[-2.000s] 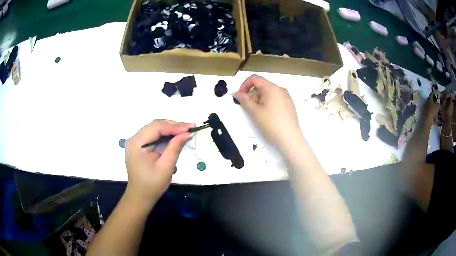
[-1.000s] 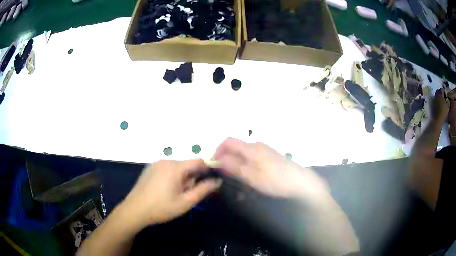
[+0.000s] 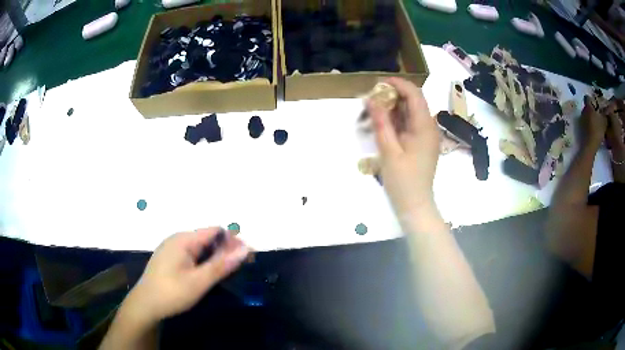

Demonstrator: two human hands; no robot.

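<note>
My right hand (image 3: 409, 140) is raised in front of the right parts box, its fingertips closed on a small beige housing (image 3: 385, 96), blurred by motion. Another beige piece (image 3: 368, 165) shows lower down, beside the wrist. My left hand (image 3: 188, 270) is at the near table edge. Its fingers are closed around a dark, blurred thing that looks like the tweezers (image 3: 212, 247), mostly hidden. Square black pads (image 3: 209, 128) and round black pads (image 3: 255, 126) lie on the white table below the boxes.
Left parts box (image 3: 205, 97) and right parts box (image 3: 342, 87) stand at the back. A mixed housing pile (image 3: 531, 102) is at right, beside another person's arm (image 3: 579, 188). Green dots (image 3: 361, 229) mark the near edge. Pink-white pieces (image 3: 100, 25) lie on the green surface.
My hands were together at the near edge and are now apart. My right hand has moved up and right with the beige housing; my left has moved slightly left. The view has shifted.
</note>
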